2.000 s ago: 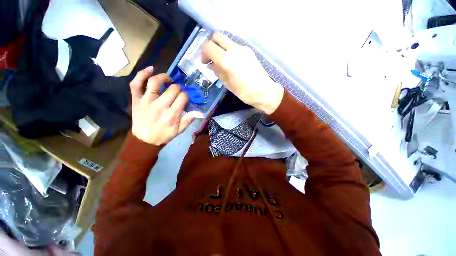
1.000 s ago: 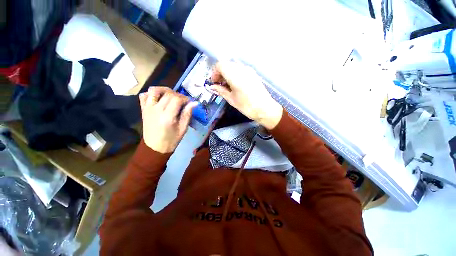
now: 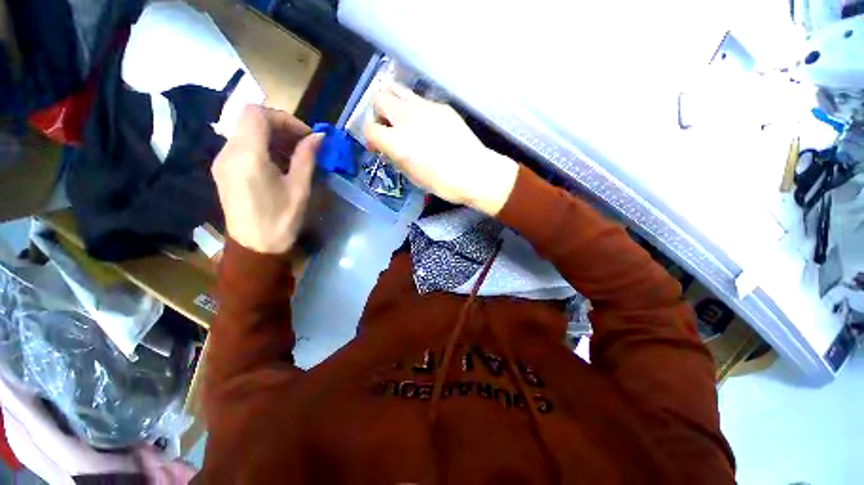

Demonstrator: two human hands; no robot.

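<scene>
The open grey drawer (image 3: 365, 201) under the table edge holds small metal items (image 3: 382, 177). My left hand (image 3: 261, 180) is at the drawer's left side, thumb and fingers pinched at the edge of a bright blue item (image 3: 335, 152), which lies over the drawer's left part. My right hand (image 3: 426, 142) is over the drawer's back part, fingers curled down; its fingertips are partly hidden, and I cannot tell if they hold anything. A speckled black-grey garment panel with pale back (image 3: 445, 254) lies on my lap.
The white sewing table (image 3: 587, 85) has a ruler-marked front edge. Black scissors (image 3: 817, 180) lie at right by the machine (image 3: 838, 57). At left are dark fabric (image 3: 114, 204), white cut pieces (image 3: 180, 47), a cardboard box (image 3: 275, 57) and plastic bags (image 3: 104, 379).
My left hand has moved left and away from over the drawer, and the blue item shows higher, beside its fingertips. My right hand has shifted toward the drawer's back.
</scene>
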